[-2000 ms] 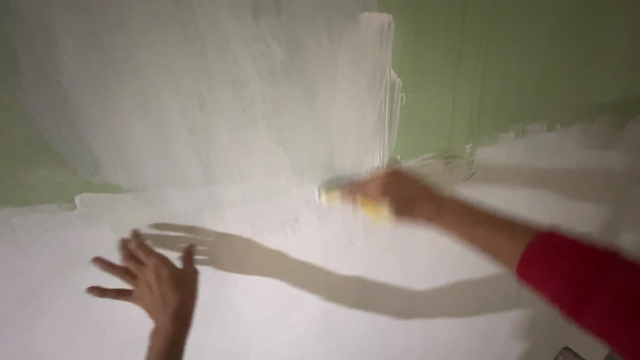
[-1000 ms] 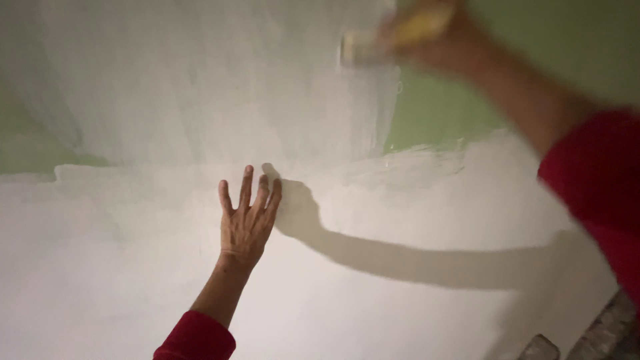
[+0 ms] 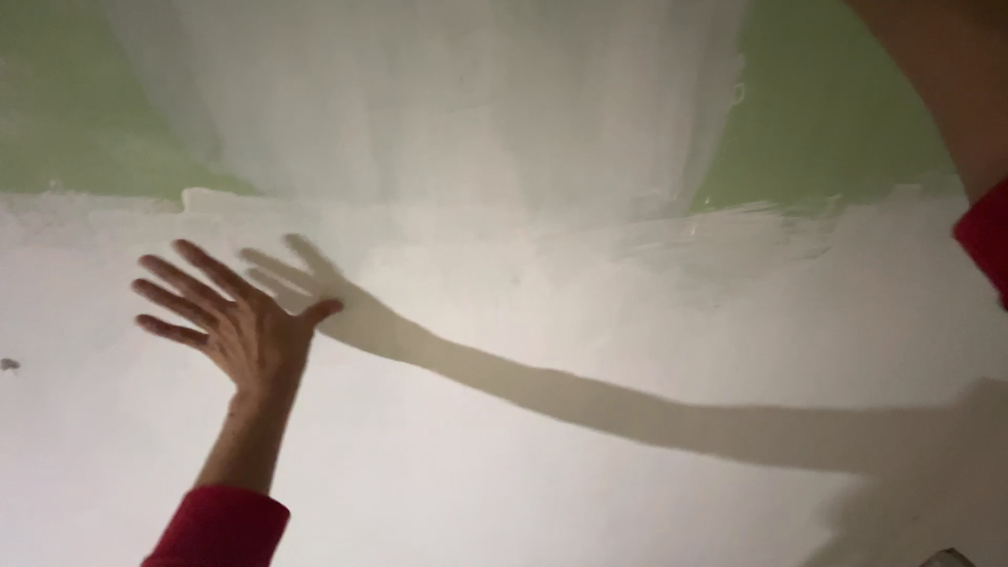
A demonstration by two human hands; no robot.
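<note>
My left hand (image 3: 244, 323), in a red sleeve, has its fingers spread wide by the white lower part of the wall (image 3: 504, 488); nothing is in it. Whether its fingertips touch the surface I cannot tell. Its shadow falls to the right of it. Only my right forearm (image 3: 929, 87) shows at the upper right, with a red cuff; the hand itself is past the top edge, and so is anything it holds. Between two green painted areas, a broad streaky patch of whitish paint (image 3: 472, 118) covers the upper middle of the wall.
Green paint (image 3: 835, 110) borders the patch at right, and more green (image 3: 71, 118) lies at left. A ragged edge of white runs below both. A small dark mark (image 3: 9, 364) is at the far left. Part of a dark object (image 3: 949, 557) shows at the bottom right corner.
My right hand, seen earlier with a yellow-handled brush against the wall, has gone up out of view. My left hand has moved left and its fingers have spread since one second ago.
</note>
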